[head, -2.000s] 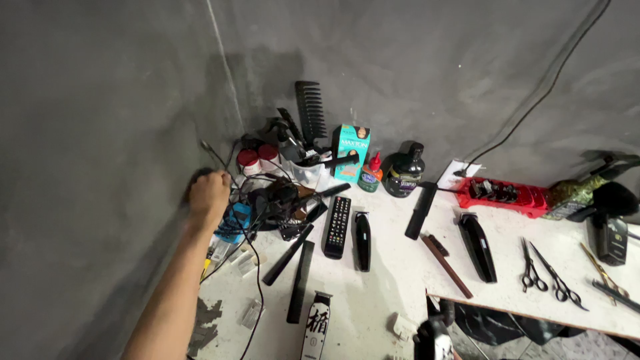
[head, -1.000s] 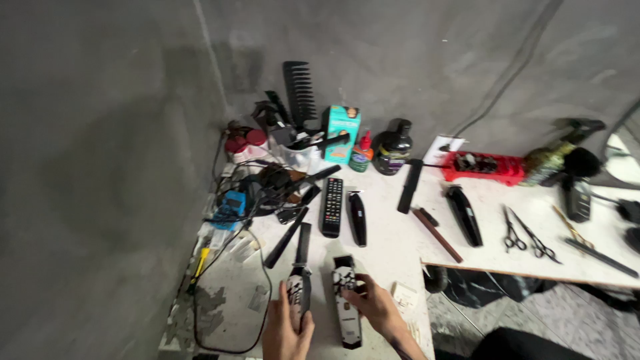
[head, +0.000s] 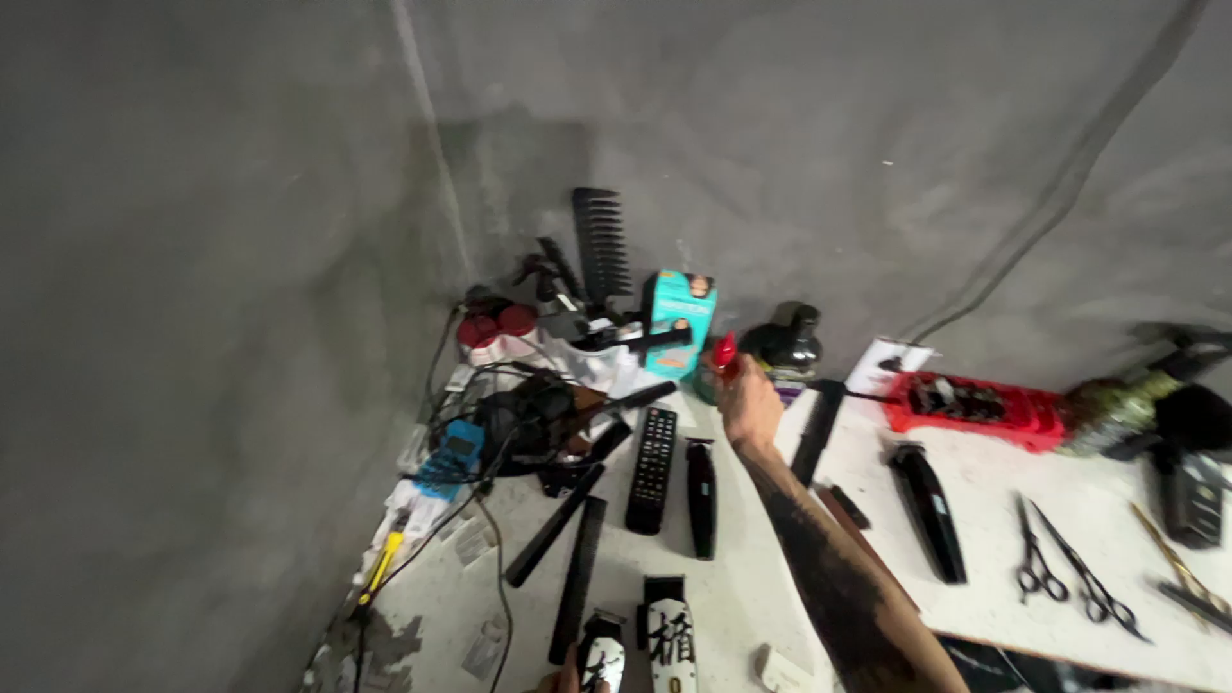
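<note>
My right hand [head: 750, 402] is closed around the upper part of a small bottle with a red cap [head: 725, 352], beside a teal box [head: 681, 322] at the wall. My left hand [head: 558, 681], mostly cut off by the bottom edge, touches a white hair trimmer with black marks [head: 603, 654]; its grip is hardly visible. Just right of that lies a white hair clipper [head: 670, 635]. A remote control [head: 653, 472] and a slim black trimmer [head: 702, 500] lie side by side above them. A flat black comb [head: 579, 580] is on the left.
Tangled cables and tools [head: 525, 419] fill the left corner, near red-lidded jars [head: 498, 329] and a big wide-tooth comb [head: 603, 245]. A dark bottle [head: 797, 342], a red tray [head: 982, 409], another black clipper [head: 927, 515] and scissors [head: 1083, 577] are at the right.
My right hand has left the white clipper and reached up to the red-capped bottle. The clipper now lies on the table. My left hand is lower, near the bottom edge.
</note>
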